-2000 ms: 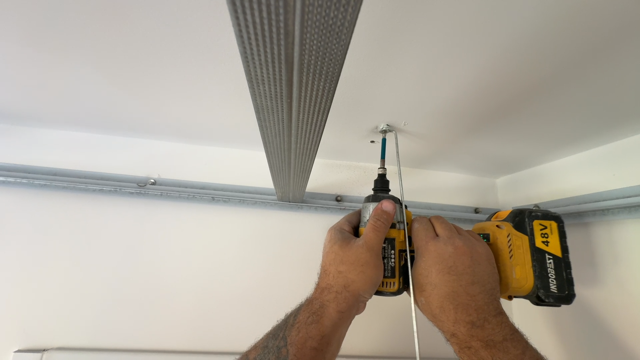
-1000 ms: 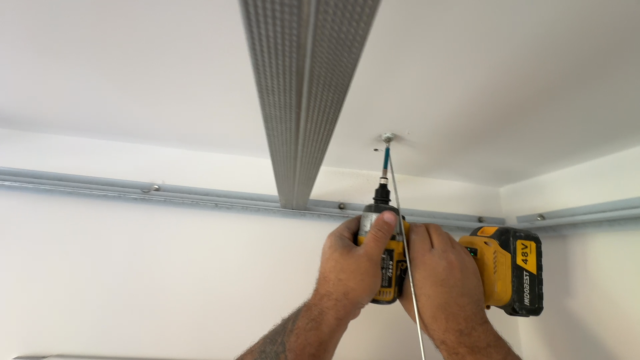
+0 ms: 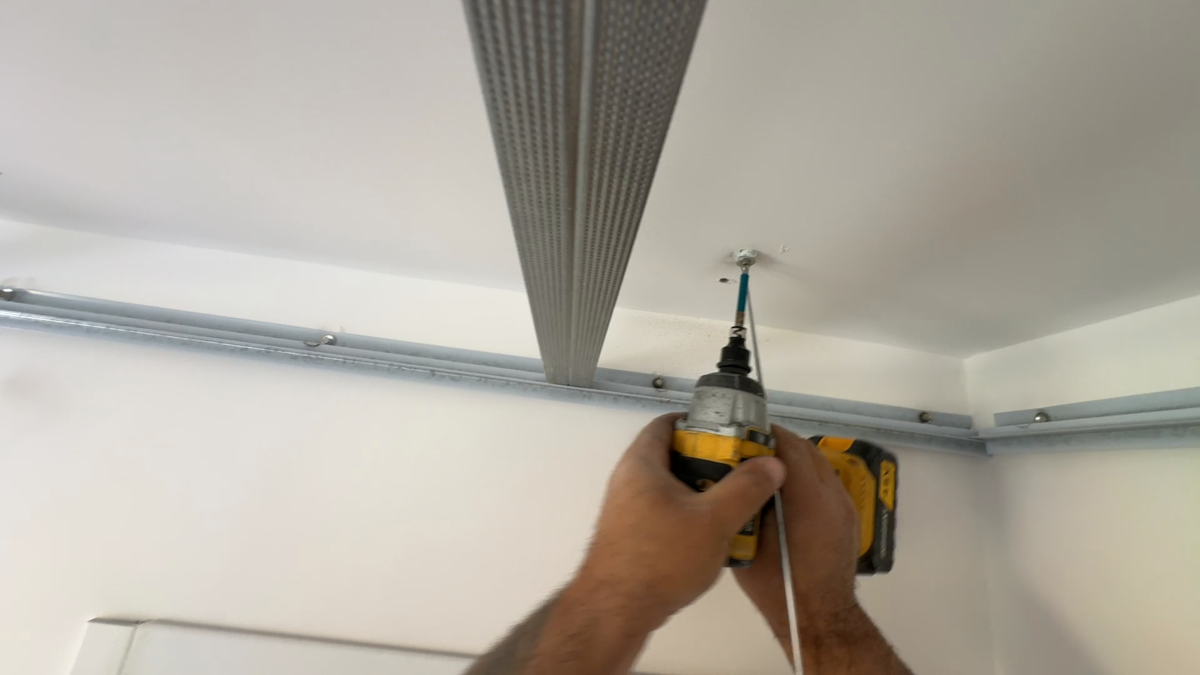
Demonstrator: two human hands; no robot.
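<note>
Both my hands hold a yellow and black cordless impact driver (image 3: 720, 422) pointed up at the ceiling. My left hand (image 3: 670, 511) wraps around its body, thumb across the housing. My right hand (image 3: 811, 520) grips the handle, partly hidden behind the tool, with the battery pack (image 3: 867, 506) to its right. A blue-sleeved bit (image 3: 743, 295) runs from the chuck to a small metal fastener (image 3: 745, 257) at the ceiling. A thin metal rod or wire (image 3: 786, 572) hangs from near that fastener, passing close by the driver and my hands.
A ribbed galvanized metal ceiling channel (image 3: 586, 169) spans overhead, left of the driver, and meets a metal wall track (image 3: 450, 361) fixed with screws. Another track (image 3: 1097, 419) starts at the corner on the right. A white frame edge (image 3: 309, 635) shows at lower left.
The driver has turned, so its battery shows less to the right and more of its silver front is visible. Both hands have stayed on it, and the bit is still up at the ceiling fastener.
</note>
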